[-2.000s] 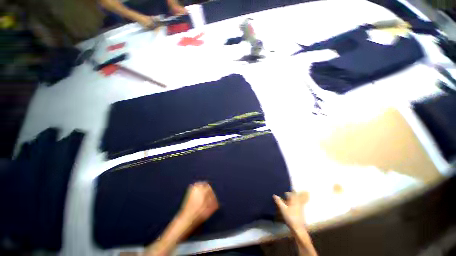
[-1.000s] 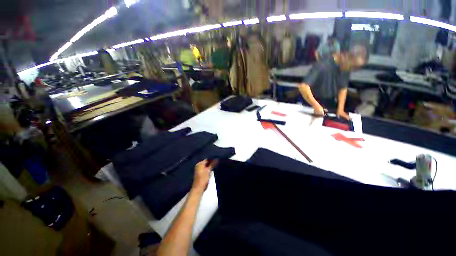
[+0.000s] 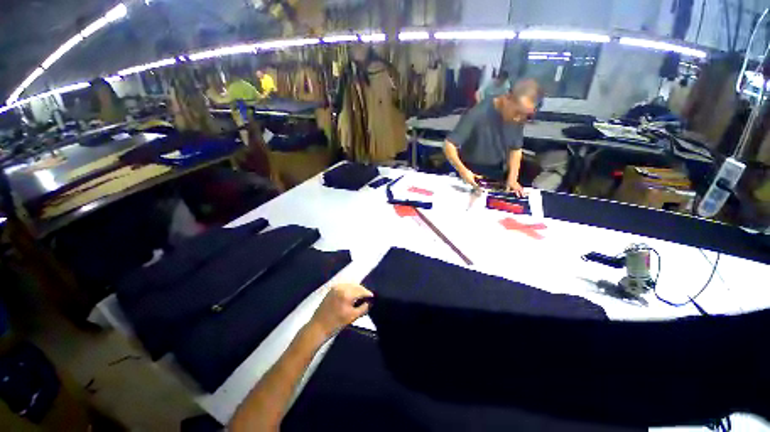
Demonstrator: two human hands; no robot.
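Note:
My left hand (image 3: 344, 307) is closed on the left corner of a dark cut panel (image 3: 540, 354), which hangs stretched out to the right across the lower part of the view. The panel's right end runs out of the picture, and my right hand is not in view. Part of the far stack of cut panels (image 3: 473, 283) shows behind the held panel. The near stack (image 3: 338, 384) shows below it, beside my left forearm. The held panel hides much of both stacks.
Shaped dark garment pieces (image 3: 245, 295) lie at the left table edge. A reddish ruler (image 3: 443, 236), red-orange pieces (image 3: 523, 226) and an electric cutting machine (image 3: 637, 270) with a cord lie further back. A person (image 3: 494, 139) works across the table, with a dark bundle (image 3: 350, 175) at the far corner.
My hands were low over the near stack; then my left hand took a panel corner and lifted it. The view has swung up, then turned right. My right hand has left the view.

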